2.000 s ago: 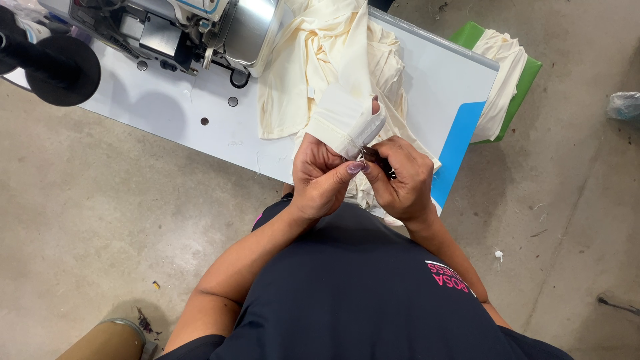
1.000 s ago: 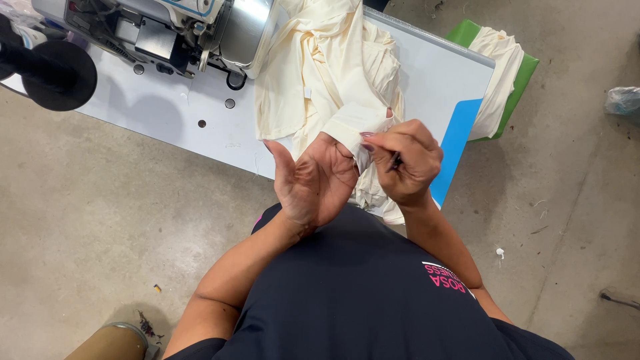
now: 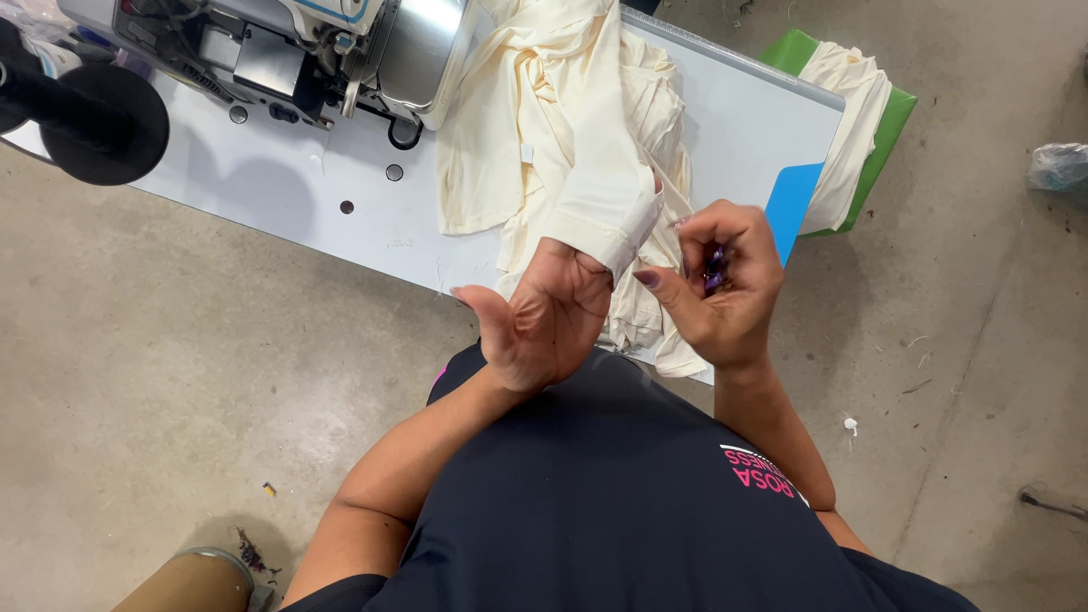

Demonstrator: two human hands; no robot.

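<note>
Cream fabric (image 3: 544, 110) lies in folds across the table and hangs over its near edge. My left hand (image 3: 552, 319) is palm up, its fingers inside a hemmed tube end of the cream garment (image 3: 602, 208), thumb spread out to the side. A fingertip shows at the far side of the tube. To the right, apart from the cloth, my right hand (image 3: 727, 285) has thumb and forefinger parted. Its other fingers curl around a small dark purple object (image 3: 715, 268), too covered to identify.
An industrial sewing machine (image 3: 280, 68) stands at the table's upper left, near a black thread-stand disc (image 3: 106, 125). Beyond the right end of the white table (image 3: 739, 110) is a green container (image 3: 888, 144) with cream cloth. A plastic-wrapped item (image 3: 1058, 167) lies on the floor.
Both hands were together at the fabric edge two seconds ago. My right hand has since come off the cloth to the right, and my left hand has opened out with its fingers in the tube.
</note>
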